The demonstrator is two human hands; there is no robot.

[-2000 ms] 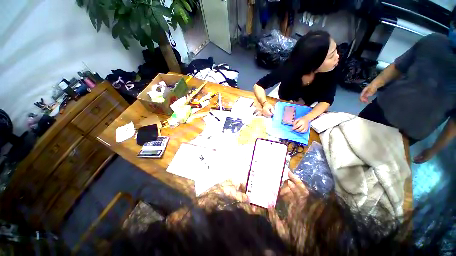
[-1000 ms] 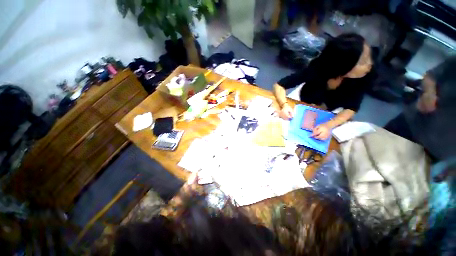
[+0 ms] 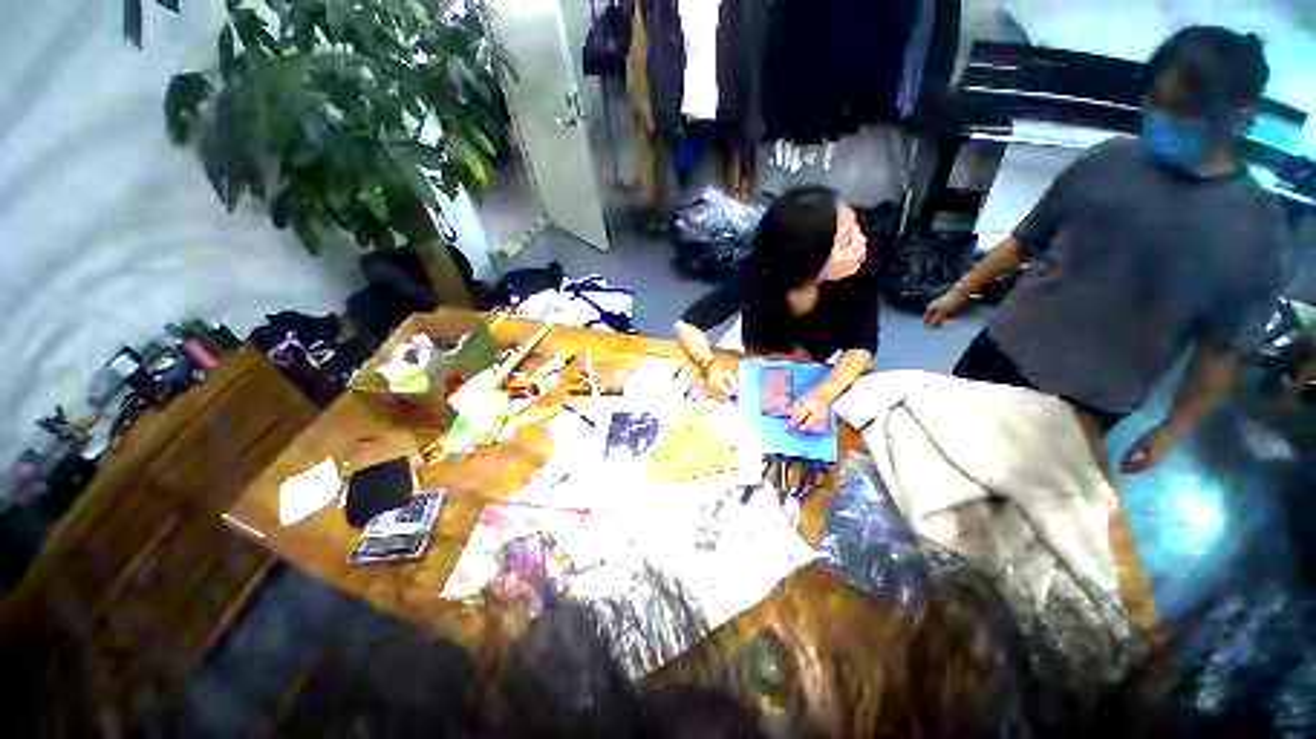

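Observation:
White paper sheets (image 3: 621,527) lie spread over the middle of the wooden table (image 3: 325,433), nearest in front of me. A yellow sheet (image 3: 694,443) and a small dark printed piece (image 3: 632,432) lie on them. A pinkish-purple patch (image 3: 531,560) shows at the papers' near left; I cannot tell what it is. A round greenish-brown object (image 3: 765,661) is near the table's front edge. Dark hair blurs the bottom of the view. Neither of my hands can be made out, and my phone is not visible.
A seated person (image 3: 808,296) rests both hands by a blue folder (image 3: 788,442) with a reddish phone (image 3: 778,393). Beige fleece (image 3: 981,462) and a glossy polybag (image 3: 866,528) lie right. A calculator (image 3: 397,528) and cardboard box (image 3: 422,378) are left. A masked person (image 3: 1140,274) stands right.
The view has tilted up. The phone held in my hand two seconds ago is gone from sight. The standing person is more upright and faces the table side. The papers' near part is uncovered.

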